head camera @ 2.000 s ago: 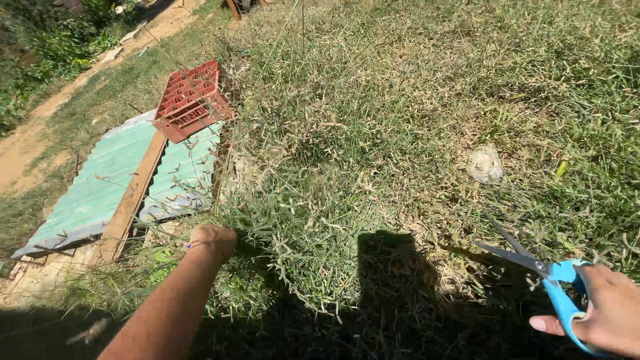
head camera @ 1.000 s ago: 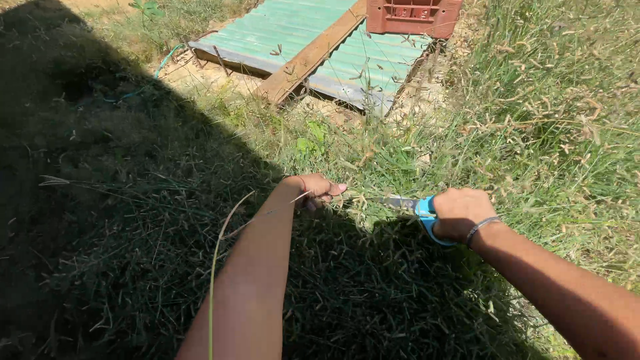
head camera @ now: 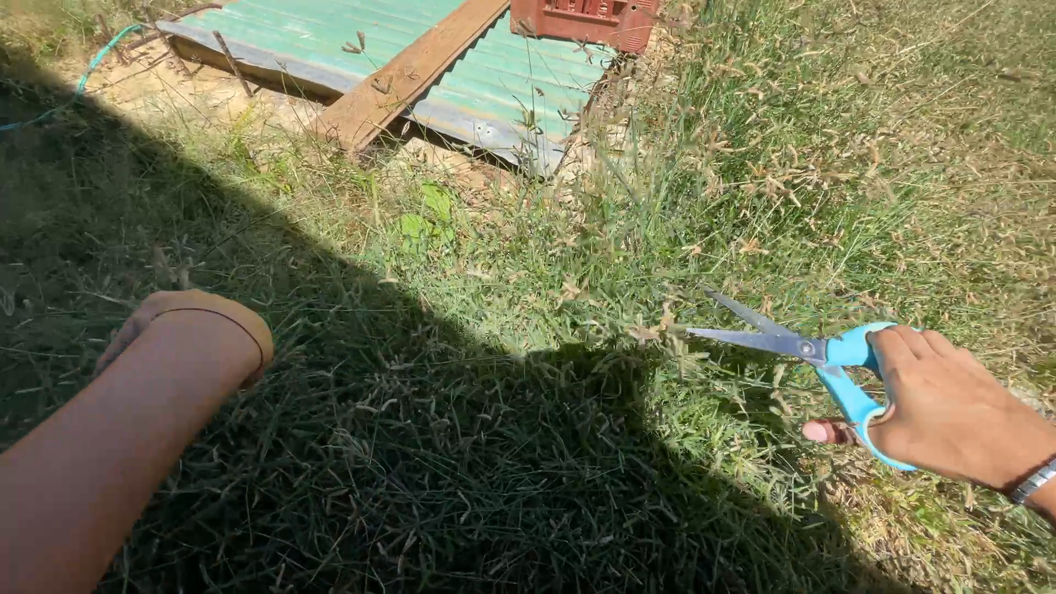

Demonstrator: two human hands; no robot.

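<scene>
My right hand (head camera: 949,404) holds a pair of scissors (head camera: 808,348) with light blue handles, at the right of the view. The blades are spread apart and point left over the sunlit grass (head camera: 528,289). On the left, my left hand (head camera: 186,326) is over the shaded grass, its back and wrist toward me. Its fingers are mostly hidden, so whether it holds anything cannot be told. A wide gap of grass lies between the two hands.
Green corrugated metal sheets (head camera: 313,41) lie at the top, with a wooden plank (head camera: 412,74) across them. A red plastic crate (head camera: 586,21) rests on their right side. Rusty metal rods (head camera: 233,64) and a thin teal cord (head camera: 87,74) are at the upper left.
My hands were close together at grass stems a second ago; now they are far apart, the left one farther left. The scissors, closed or nearly so then, have spread blades now.
</scene>
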